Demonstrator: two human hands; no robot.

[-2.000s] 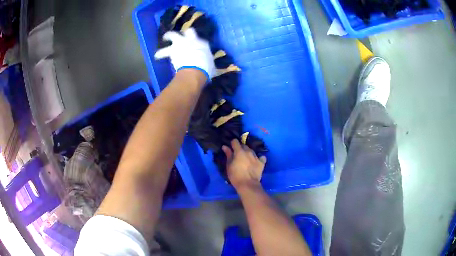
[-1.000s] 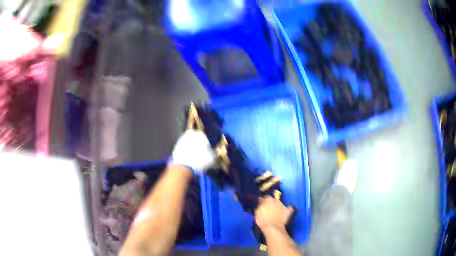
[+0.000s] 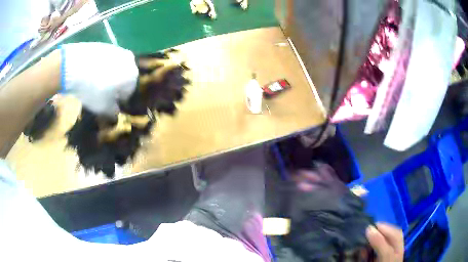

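Black feathered assemblies with cream parts lie on the tan bench cover at left. My left hand, in a white knitted glove with a blue cuff, is over and against them; its fingers are blurred and partly hidden, so its hold is unclear. My right hand, bare and cut by shadow and blur, is low at the right, below the bench edge, closed at the side of a large black feathered clump. A cream piece shows at the clump's left side.
A white glue bottle and a red-and-black packet are on the bench. Cream figures lie on the green belt. A grey metal cabinet stands beyond the bench's right end. Blue trays and a blue stool are at lower right.
The view has turned from the blue tray to the bench. My left hand is now over the bench; my right hand holds black pieces away from it, beside the bench.
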